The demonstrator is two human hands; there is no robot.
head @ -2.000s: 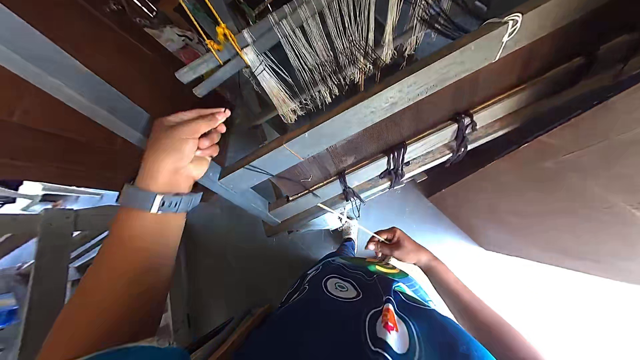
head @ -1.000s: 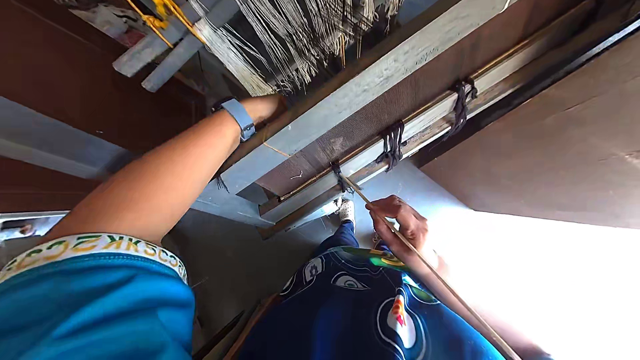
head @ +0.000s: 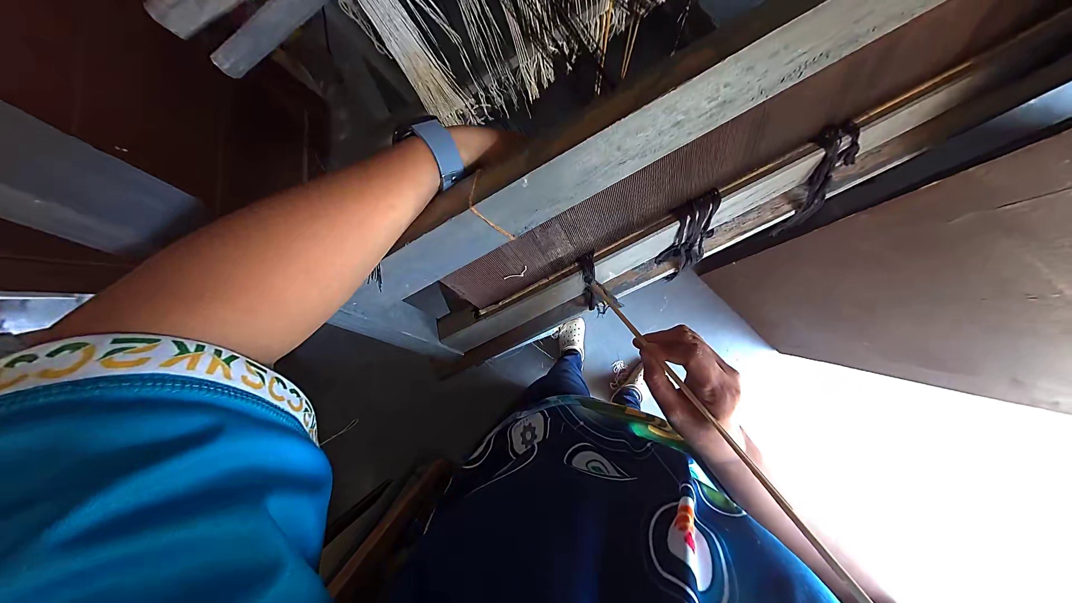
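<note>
My right hand [head: 699,373] holds a long thin wooden stick [head: 754,469] between thumb and fingers. The stick's far tip is near a dark cord tie [head: 589,280] on the lower bar of a loom. My left arm reaches over the loom's grey wooden beam [head: 653,126], and my left hand [head: 486,144] is mostly hidden behind it, below hanging pale threads [head: 427,75]. Stretched dark cloth or warp [head: 620,209] lies between the beam and the lower bar [head: 553,306]. A short orange thread [head: 490,219] lies across the beam.
More dark cord ties [head: 695,230] wrap the lower bar further right. Grey poles [head: 264,38] stick out at upper left. A brown panel [head: 904,268] stands at right, and a wooden edge [head: 394,536] is by my lap. My feet in light clogs [head: 572,337] are under the loom.
My left hand, raised in front of the loom earlier, has gone behind the beam. My right hand has come to hold the stick towards the cord tie. The view is nearer the beam.
</note>
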